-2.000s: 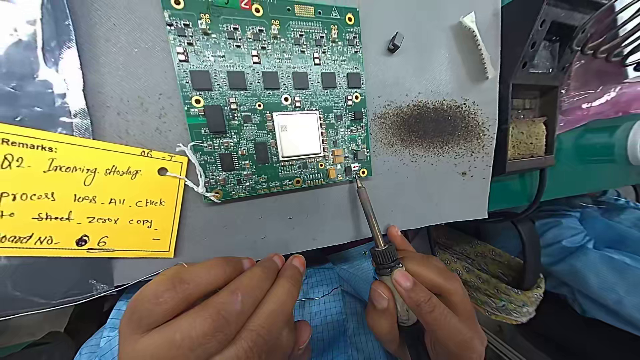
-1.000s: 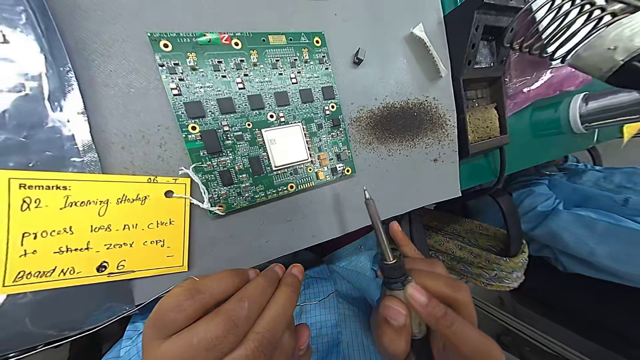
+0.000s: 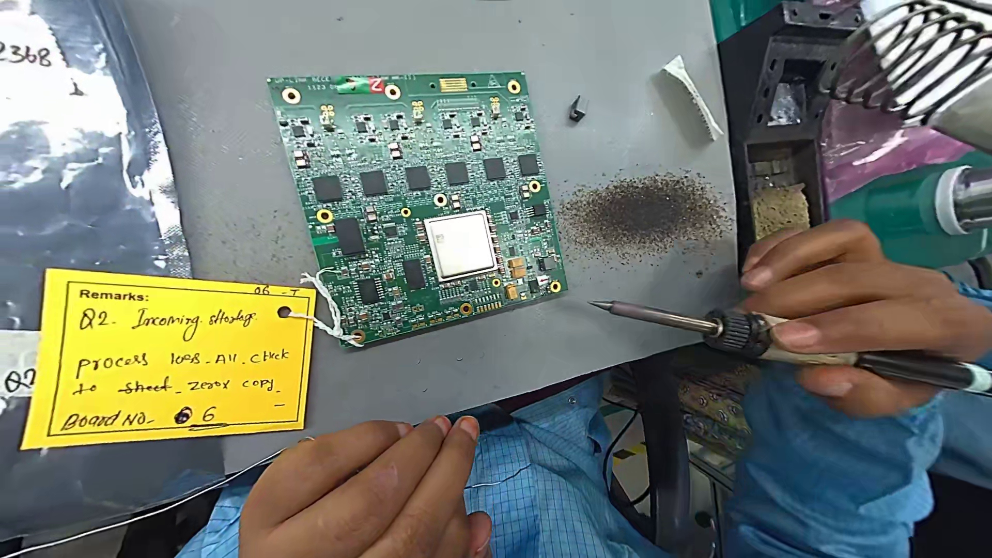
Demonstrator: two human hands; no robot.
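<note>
A green printed circuit board [image 3: 395, 240] with a silver square chip lies on the grey mat. White string ties a yellow handwritten tag [image 3: 178, 356] to its lower left corner. My right hand [image 3: 860, 318] grips a soldering iron [image 3: 674, 318] by its handle; the tip points left, just off the board's lower right corner and not touching it. My left hand [image 3: 372, 488] is below the board with its fingers together at the mat's front edge. A thin wire [image 3: 155, 508] runs left from it; whether the fingers pinch the wire is hard to tell.
Dark brown granules [image 3: 647, 213] are scattered right of the board, near a small black piece [image 3: 577, 108] and a white strip [image 3: 692, 97]. A soldering iron stand [image 3: 783, 139] with a sponge [image 3: 779, 209] and metal coil [image 3: 914, 54] stands at right. A silvery bag [image 3: 85, 155] lies left.
The iron's tip was at the board's lower right corner; my right hand has drawn it off and swung rightward, toward the stand. My left hand stays below the board. The view has shifted.
</note>
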